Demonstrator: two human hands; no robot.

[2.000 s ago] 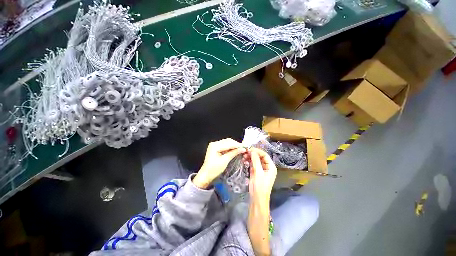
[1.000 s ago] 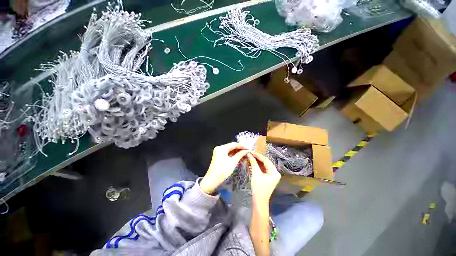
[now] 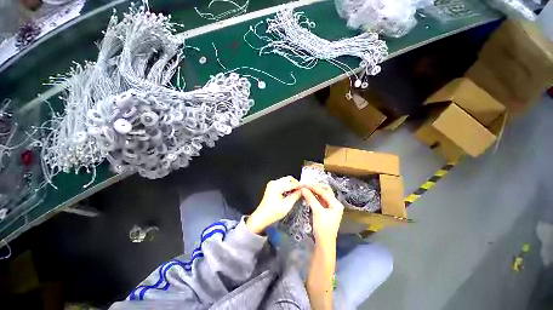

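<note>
A white-grey cable bundle (image 3: 298, 223) is held above my lap, with pale tips fanning out above the fingers and round ends hanging below. My left hand (image 3: 276, 202) pinches it from the left, its fingertips meeting those of my right hand (image 3: 324, 207) at the bundle's middle. What lies between the fingertips is too small to tell. An open carton (image 3: 391, 189) with grey-white cables in it stands just right of my hands.
A large cable pile (image 3: 151, 130) hangs over the edge of the green bench (image 3: 274, 100). A smaller cable bunch (image 3: 324, 43), single cables and a clear plastic bag (image 3: 379, 15) lie farther right. Empty cartons (image 3: 464, 124) stand on the floor at right.
The view has shifted slightly since two seconds ago. Against one second ago, my hands are a little lower, and the bundle's pale tips show more to the right above the fingers.
</note>
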